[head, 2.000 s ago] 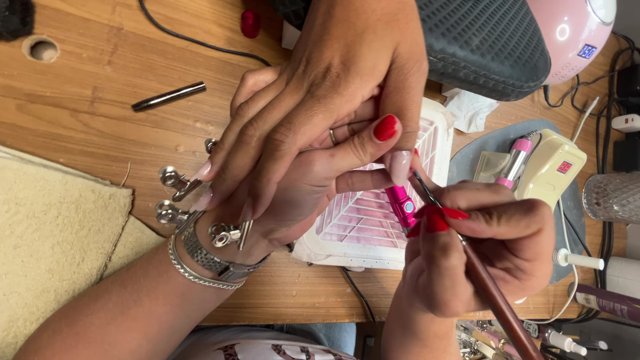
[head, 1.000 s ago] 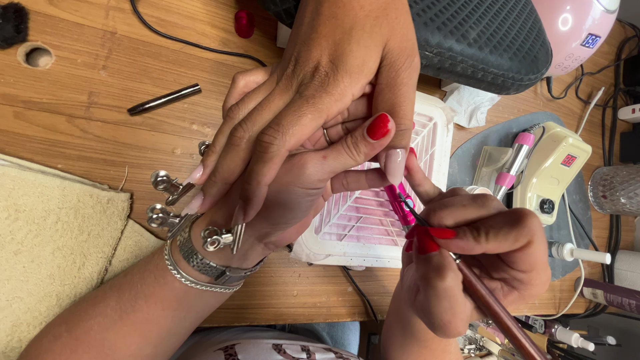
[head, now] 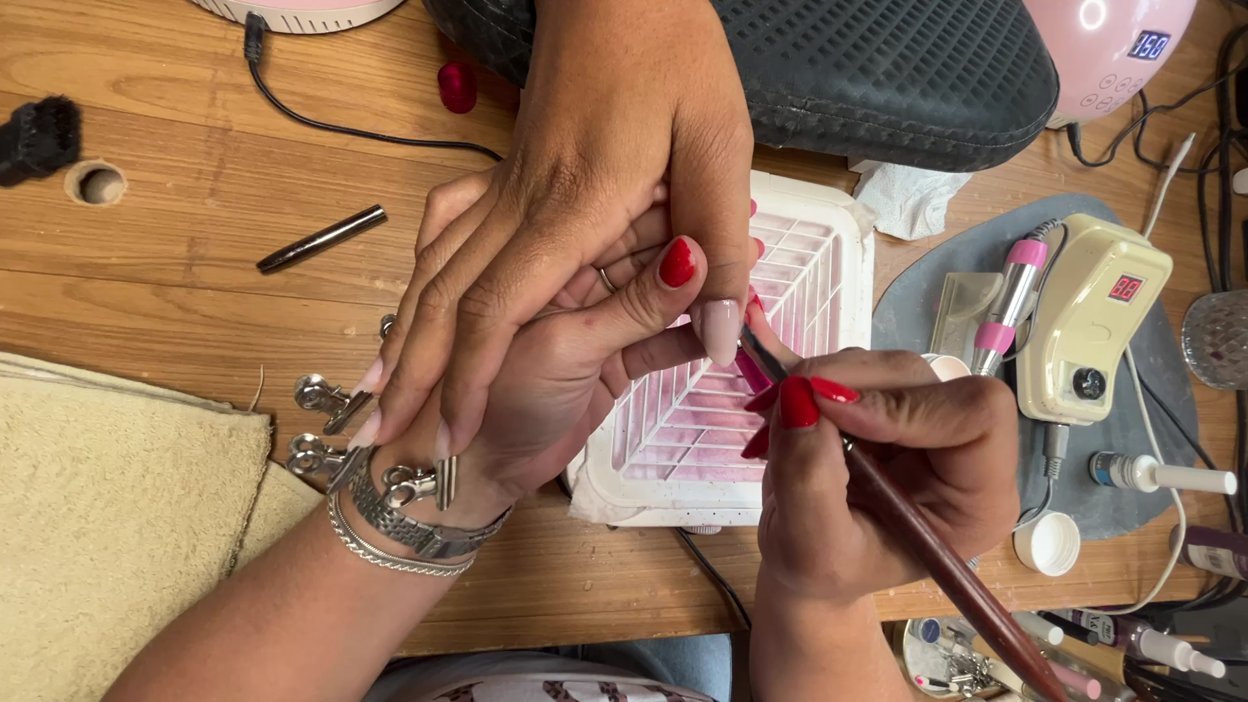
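My left hand [head: 575,361], red-nailed and palm up, supports another person's hand [head: 604,166] over the white grille of a dust collector [head: 838,292]. That person's thumb, with a long pale pink nail [head: 720,330], points toward me. Metal pinch clips [head: 421,485] grip several of their other nails, near my watch [head: 409,522]. My right hand [head: 887,468] holds a nail brush [head: 936,546] with a dark reddish handle, its metal end beside the pink thumbnail. Behind it shows a bright pink object [head: 749,372], mostly hidden by my fingers; what holds it is unclear.
A black padded armrest [head: 887,78] lies beyond the collector. At right are a pink lamp [head: 1102,49], a cream nail drill unit [head: 1092,322], bottles [head: 1160,475] and cables. Left are a beige towel [head: 117,478], a dark metal rod [head: 322,238] and a black brush [head: 39,141].
The brush tip was by the pink thumbnail two seconds ago, lower and away from it one second ago, and is beside the nail again now. The left hand keeps its hold.
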